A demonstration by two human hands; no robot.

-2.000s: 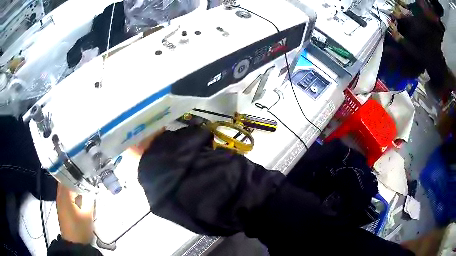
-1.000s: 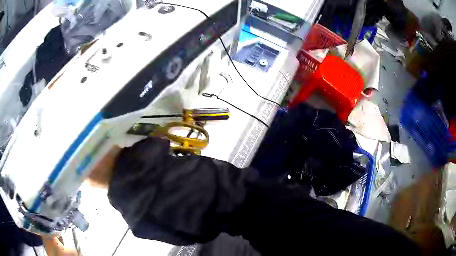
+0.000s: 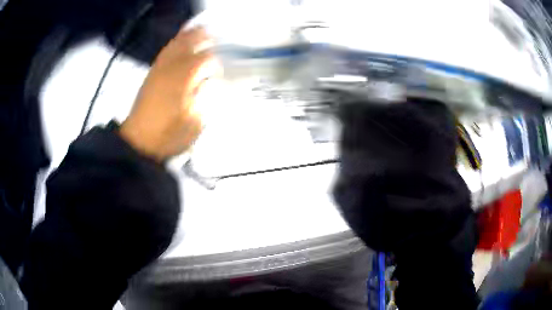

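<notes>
My left hand (image 3: 172, 97) is blurred, beside the left end of the white sewing machine head (image 3: 375, 30), with its fingers near the bright lit area under it. Whether it holds anything cannot be told. My right hand is hidden behind its dark sleeve (image 3: 402, 175), which reaches up under the machine arm. The needle and presser foot area (image 3: 290, 103) is too blurred and bright to make out. The dark bed edge line (image 3: 278, 169) crosses the white table (image 3: 260, 209).
The scissors' yellow edge (image 3: 469, 145) shows right of my sleeve. A red bin (image 3: 501, 221) stands at the right, with a blue basket edge (image 3: 379, 281) below. Dark cloth (image 3: 78, 24) lies at the upper left. The tape strip (image 3: 266, 261) runs along the table's front edge.
The view has swung left and down with strong blur. My left hand, mostly hidden before, now shows at the upper left. The scissors and bin now appear farther right.
</notes>
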